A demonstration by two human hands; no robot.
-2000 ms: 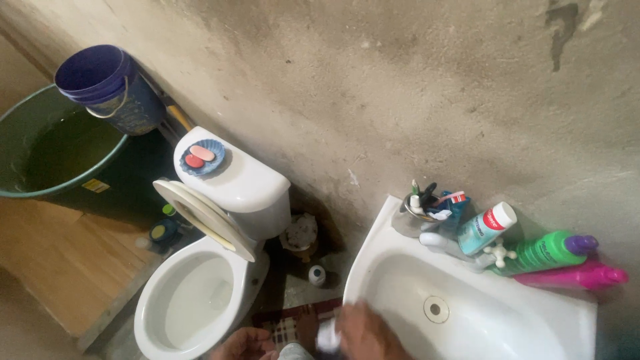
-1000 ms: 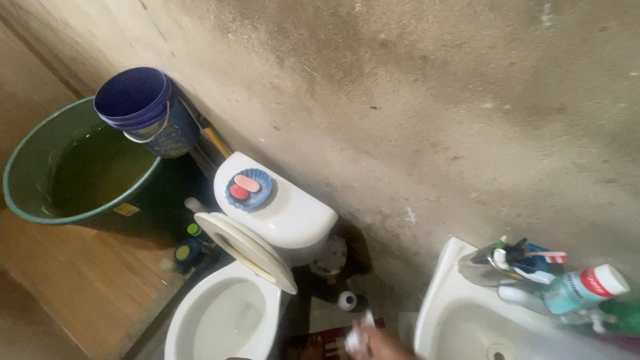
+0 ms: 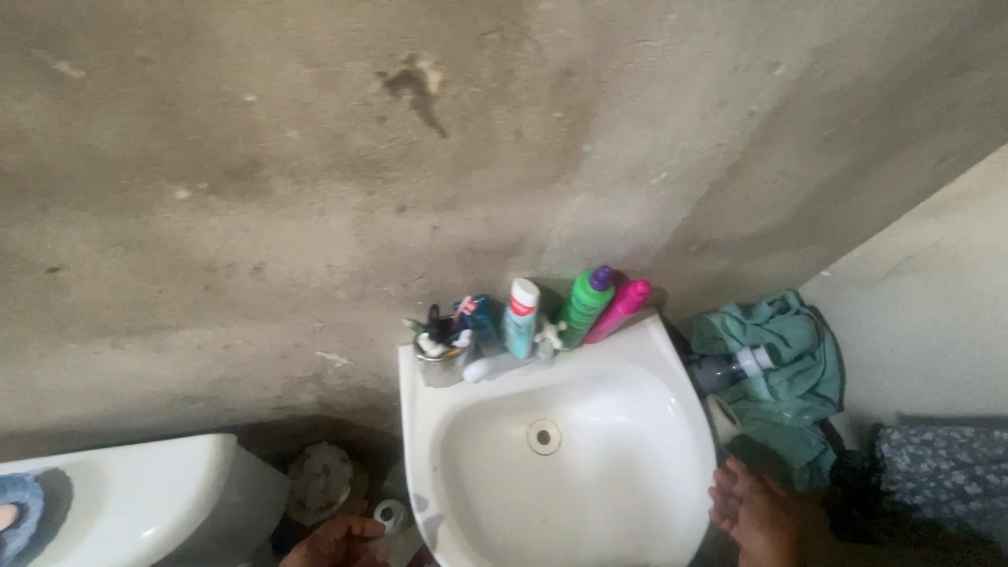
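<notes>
At the bottom edge, left of the white sink (image 3: 630, 378), my left hand (image 3: 340, 542) has its fingers loosely bent with nothing seen in them; its lower part is cut off. A small white bottle (image 3: 390, 516) stands low beside its fingertips. My right hand (image 3: 752, 508) is at the sink's right rim, fingers spread and slightly curled, holding nothing visible. On the sink's back ledge are a metal cup (image 3: 441, 368) with toothbrushes, a Colgate mouthwash bottle (image 3: 520, 321), a tap (image 3: 504, 364), a green bottle (image 3: 584, 309) and a pink bottle (image 3: 620, 313).
The toilet tank (image 3: 150, 492) bears a blue soap dish (image 3: 24, 504) at the left. A bin (image 3: 321, 480) stands between tank and sink. Right of the sink are a green cloth (image 3: 795, 370), a dark bottle (image 3: 720, 372) and patterned fabric (image 3: 945, 472). A rough wall (image 3: 260, 220) rises behind.
The view has swung right to the sink. My right hand, blurred with something white at its fingers before, is now beside the sink's right rim with nothing seen in it.
</notes>
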